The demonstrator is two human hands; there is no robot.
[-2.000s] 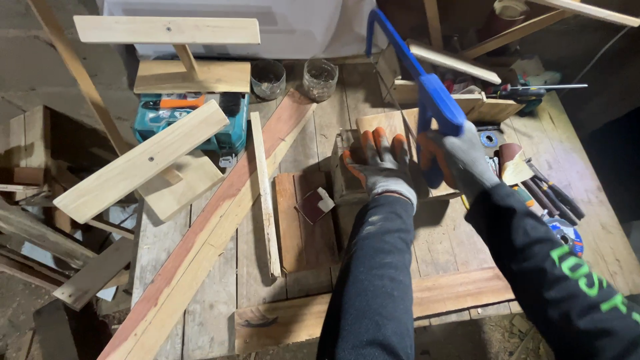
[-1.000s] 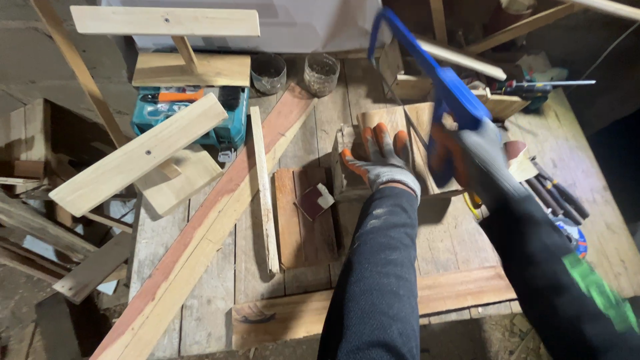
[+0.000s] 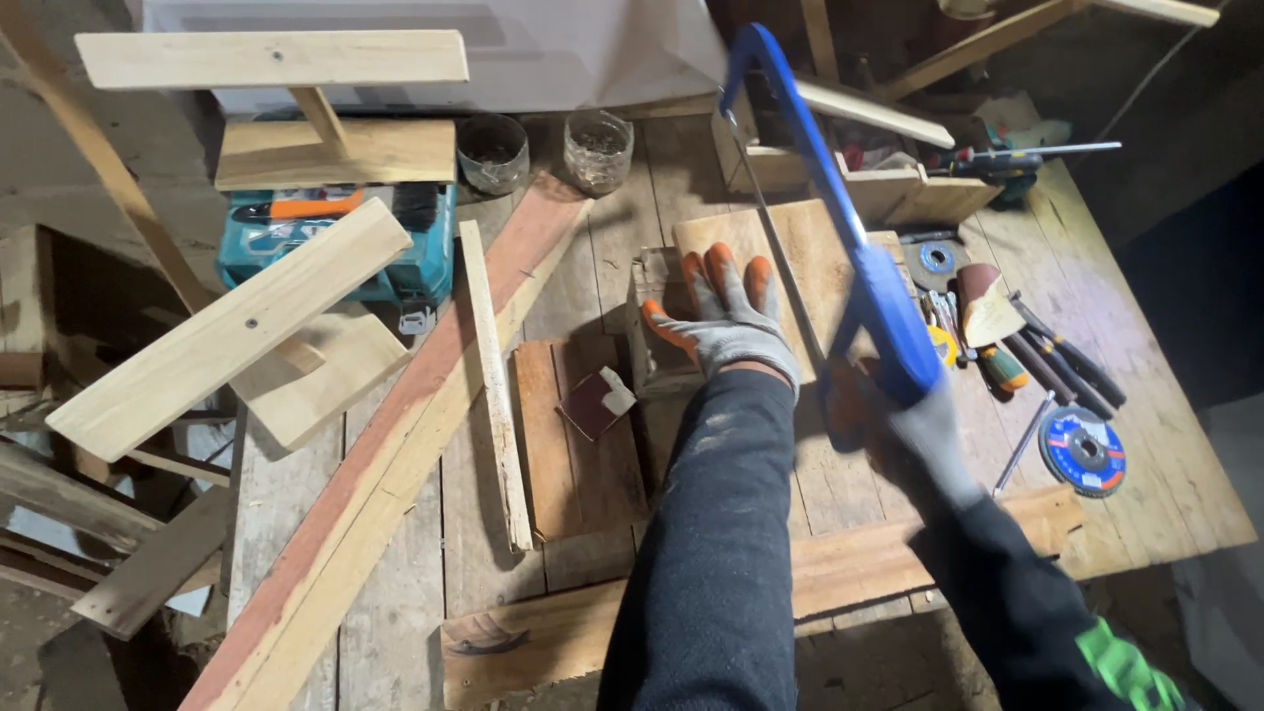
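Note:
My right hand [image 3: 904,430], in a grey and orange work glove, is closed around the handle of a blue-framed hacksaw [image 3: 859,237]. The saw's thin blade lies across a light wooden board [image 3: 711,229]. My left hand [image 3: 733,321], gloved alike, presses flat on that board with its fingers spread, left of the blade. Beneath my left hand and to its left is a wooden box or block [image 3: 647,365] that bears the board. How deep the blade sits in the wood cannot be told.
Long planks [image 3: 415,425] cross the wooden workbench [image 3: 395,553]. Two T-shaped wooden pieces [image 3: 267,59] rest at left, by a teal case [image 3: 237,247]. Cut-down containers [image 3: 597,153] stand behind. Pliers [image 3: 1071,351], a flap disc [image 3: 1086,449] and an open wooden box [image 3: 889,193] are at right.
My right hand and the hacksaw have shifted slightly along the line of the blade toward me. My left hand stays on the board.

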